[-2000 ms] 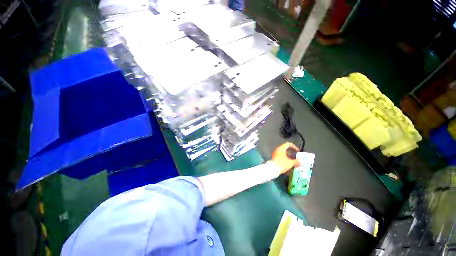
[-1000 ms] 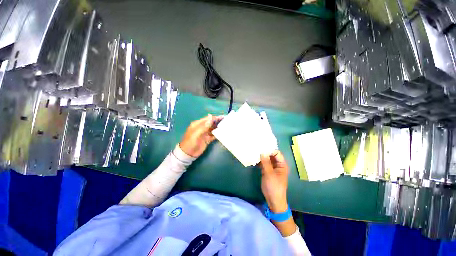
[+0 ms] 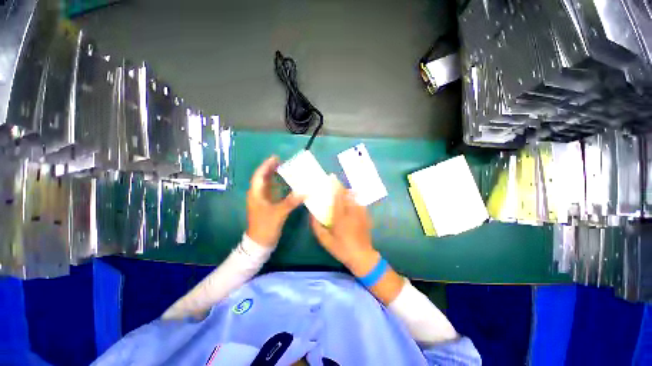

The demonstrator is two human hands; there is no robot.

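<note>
The power adapter assembly (image 3: 309,179) is a white-covered block, tilted above the green bench edge, with a pale yellow lower end. Its black output cord (image 3: 294,107) runs up from the top end and lies coiled on the belt. My left hand (image 3: 268,207) is at the block's left side, thumb and fingertip against it. My right hand (image 3: 348,227) is closed around its lower right side and hides part of it. A white rectangular piece (image 3: 362,175) with a small dark mark lies just right of the block. A pile of insulating sheets (image 3: 449,196) lies further right.
Overlapping silver metal shields stand at left (image 3: 107,121) and right (image 3: 550,78), with yellow pieces (image 3: 522,186) among the right ones. Another adapter block (image 3: 440,71) lies on the dark grey conveyor belt (image 3: 364,64). Blue bins (image 3: 493,322) are below the bench edge.
The wide white sheet held between my hands is no longer seen spread out; a narrow white-covered block shows there. A white piece now lies beside it on the bench.
</note>
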